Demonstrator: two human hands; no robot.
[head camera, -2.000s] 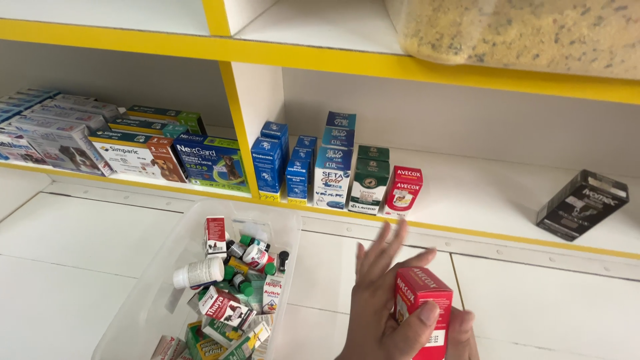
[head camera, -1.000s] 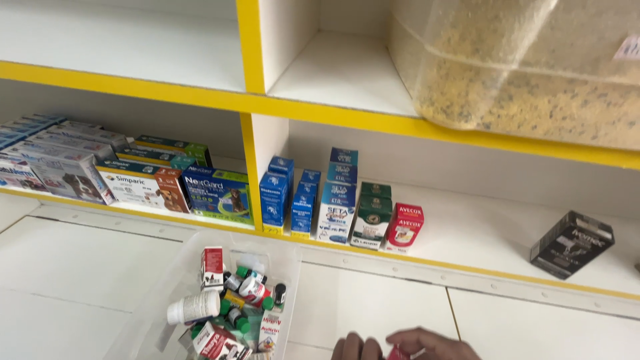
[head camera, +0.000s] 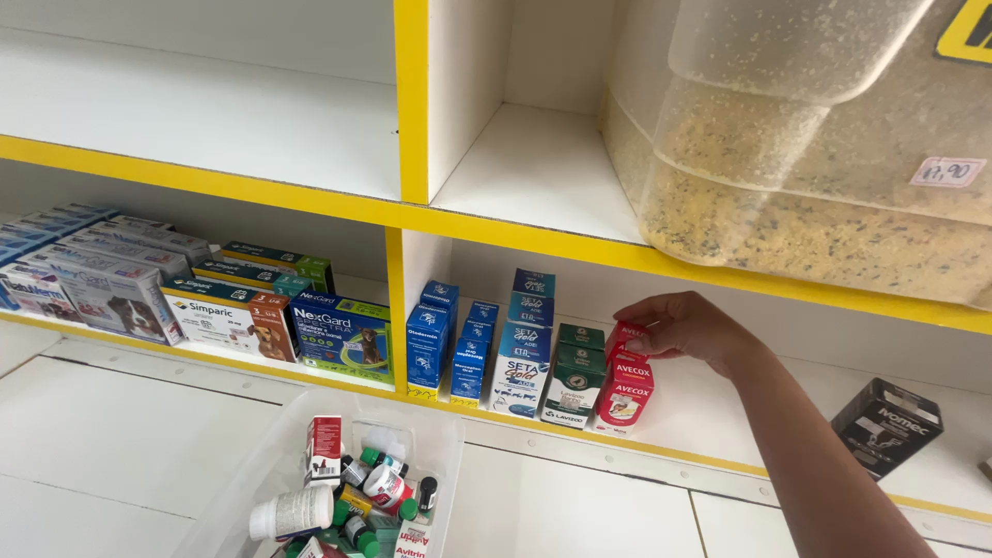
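Observation:
My right hand (head camera: 673, 335) reaches into the lower shelf and grips a small red Avecox box (head camera: 626, 341) by its upper part. That box stands directly behind another red Avecox box (head camera: 623, 395) at the shelf's front edge. Left of them stand green Lavizoo boxes (head camera: 573, 384), Seta Gold boxes (head camera: 521, 380), Mercepton boxes (head camera: 470, 364) and blue Otodermin boxes (head camera: 427, 349), in rows running back. My left hand is out of view.
A clear plastic bin (head camera: 446, 465) with bottles and small boxes lies below the shelf. NexGard Spectra (head camera: 345, 337) and Simparic (head camera: 225, 318) boxes fill the left compartment. A black Ivomec box (head camera: 887, 426) stands right. A large seed-filled container (head camera: 814, 178) sits above.
Two seconds ago both hands held a red box in front of the shelf. Now my right hand has it behind the front red box, and my left hand has left the view.

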